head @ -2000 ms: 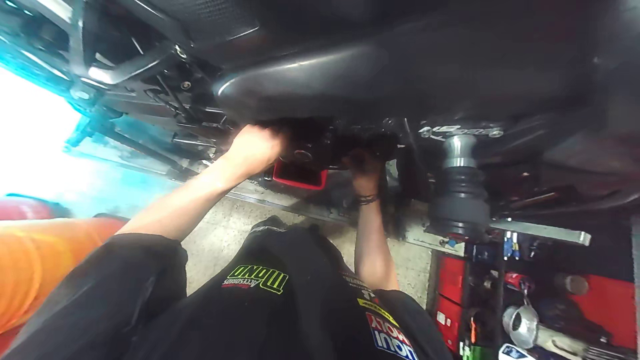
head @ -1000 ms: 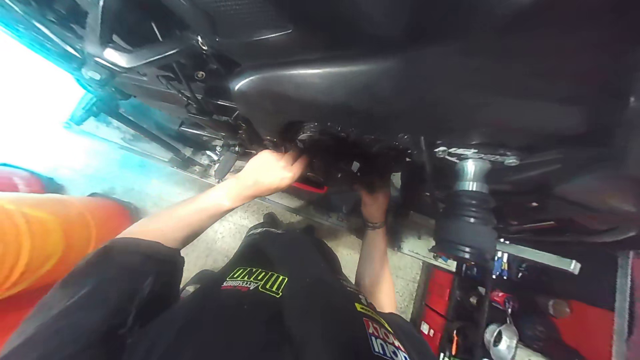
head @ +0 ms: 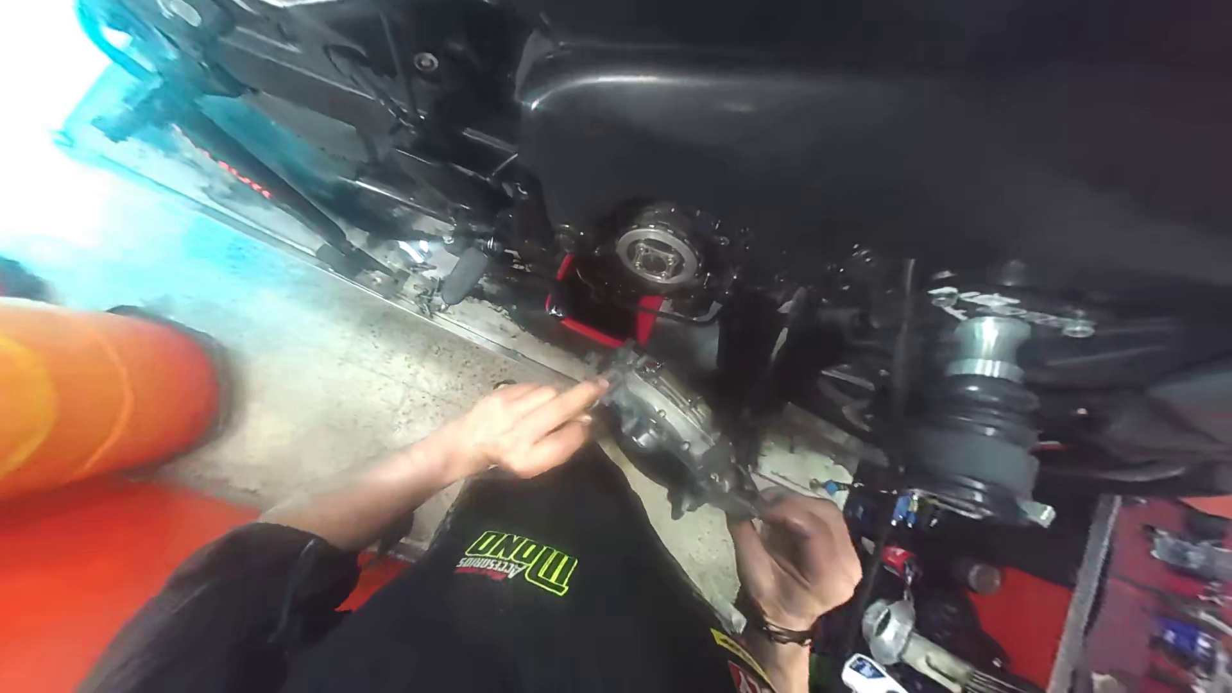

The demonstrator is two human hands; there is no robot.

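Both my hands hold a dark metal engine cover (head: 674, 419), tilted, in front of my body and away from the motorcycle. My left hand (head: 534, 423) grips its upper left end with the fingers extended. At its lower right end my right hand (head: 804, 558) is closed on the edge, a dark bracelet at the wrist. Above the cover, the motorcycle's engine side shows an exposed round metal part (head: 658, 255) in a dark housing. A red frame-like part (head: 597, 332) sits just below that housing.
Black bodywork (head: 770, 154) spans the top. A metal cylinder with a ribbed black boot (head: 991, 385) stands at right. Tools, including a metal funnel-like piece (head: 890, 626), lie at lower right. An orange and red rounded object (head: 106, 395) is at left, near a dark stand bar (head: 269, 192).
Both hands were up against the engine's underside; now they have come down and toward me, with the dark cover between them. The round metal part is now exposed to view.
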